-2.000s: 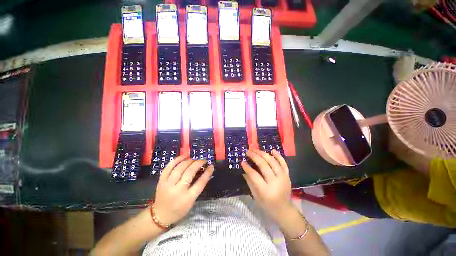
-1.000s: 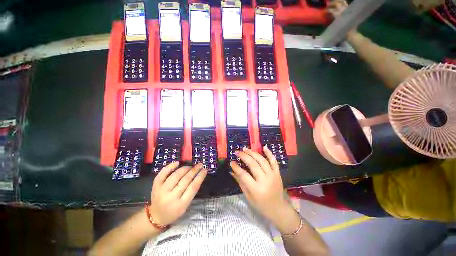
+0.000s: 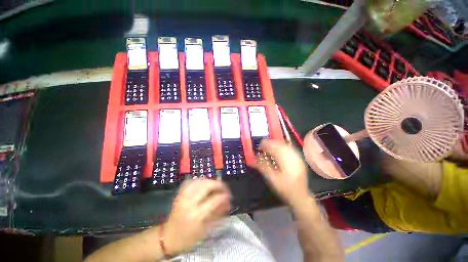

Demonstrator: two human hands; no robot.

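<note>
A red tray [image 3: 110, 123] holds two rows of open flip phones with lit white screens and white-numbered keypads. My left hand [image 3: 200, 204] is below the middle front-row phone [image 3: 199, 125], near the tray's front edge; its fingers look curled, but it is blurred and I cannot tell whether it holds anything. My right hand [image 3: 284, 169] is over the keypad of the rightmost front-row phone [image 3: 258, 121] and hides part of it. It is blurred too, and whether it grips the phone cannot be told.
A pink stand [image 3: 313, 156] with a smartphone [image 3: 337, 150] and a pink fan [image 3: 411, 125] are at the right. A red pen [image 3: 290, 125] lies beside the tray. Another red tray [image 3: 359, 69] is at the upper right. A person's yellow sleeve [image 3: 436, 199] shows at the right edge.
My right hand has moved right, to the rightmost front-row phone. My left hand has drawn back from the keypads and curled. The other person's arm has left the far side, and the view has shifted.
</note>
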